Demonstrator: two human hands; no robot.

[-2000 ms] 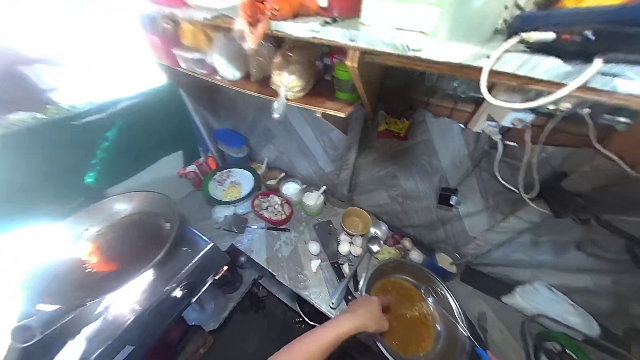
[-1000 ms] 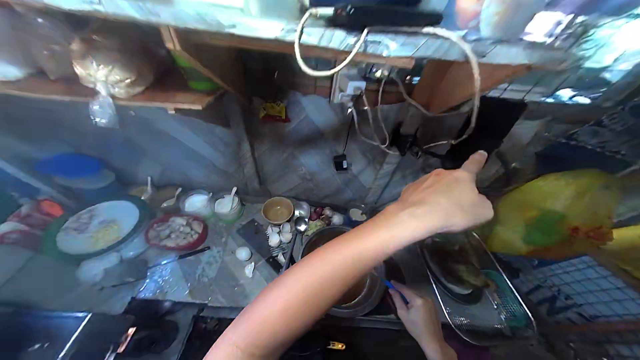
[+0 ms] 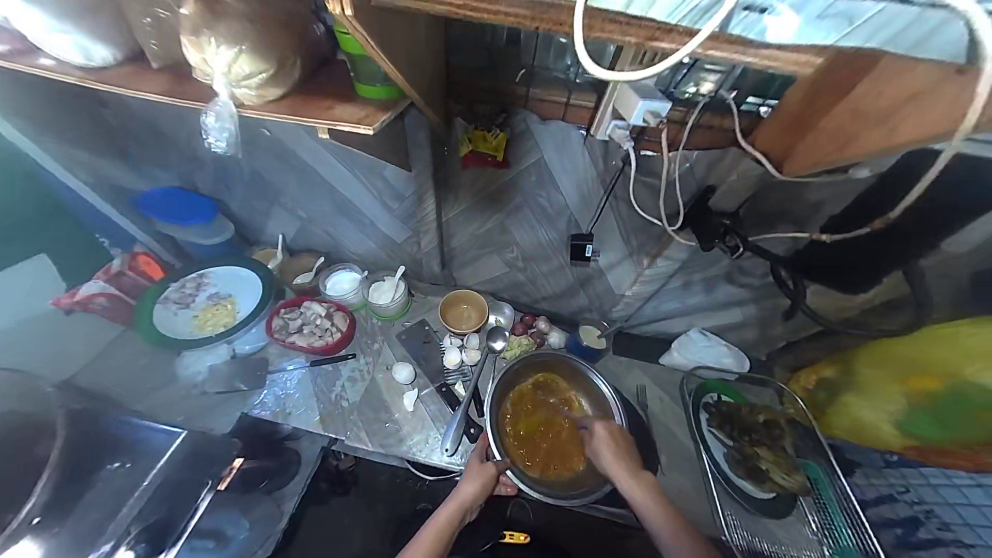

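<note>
A steel mixing bowl (image 3: pixel 609 387) of orange-yellow liquid, which looks like beaten egg, stands at the counter's front edge. My left hand (image 3: pixel 484 474) grips its near-left rim. Inside the bowl's right side, my right hand (image 3: pixel 608 448) is closed on a thin utensil whose end dips into the liquid; its kind is unclear. Left of the bowl lie a steel ladle (image 3: pixel 463 411), a cleaver (image 3: pixel 421 345), knife handles and eggshells (image 3: pixel 452 357). A small brown bowl (image 3: pixel 463 311) sits behind them, beside onions (image 3: pixel 528 320) and a blue cup (image 3: pixel 587 343).
Cut meat fills a red dish (image 3: pixel 311 324) at left, near a green-rimmed plate (image 3: pixel 205 302), seasoning jars (image 3: pixel 387 294) and a spatula (image 3: pixel 240 374). A stove (image 3: pixel 116 465) stands front left. At right, a wire rack (image 3: pixel 721 496) holds a plate of cooked food (image 3: pixel 756 446). Cables hang above.
My left hand, raised and pointing right across the view one second ago, now holds the bowl's rim. My right hand has its utensil in the liquid. The view has shifted.
</note>
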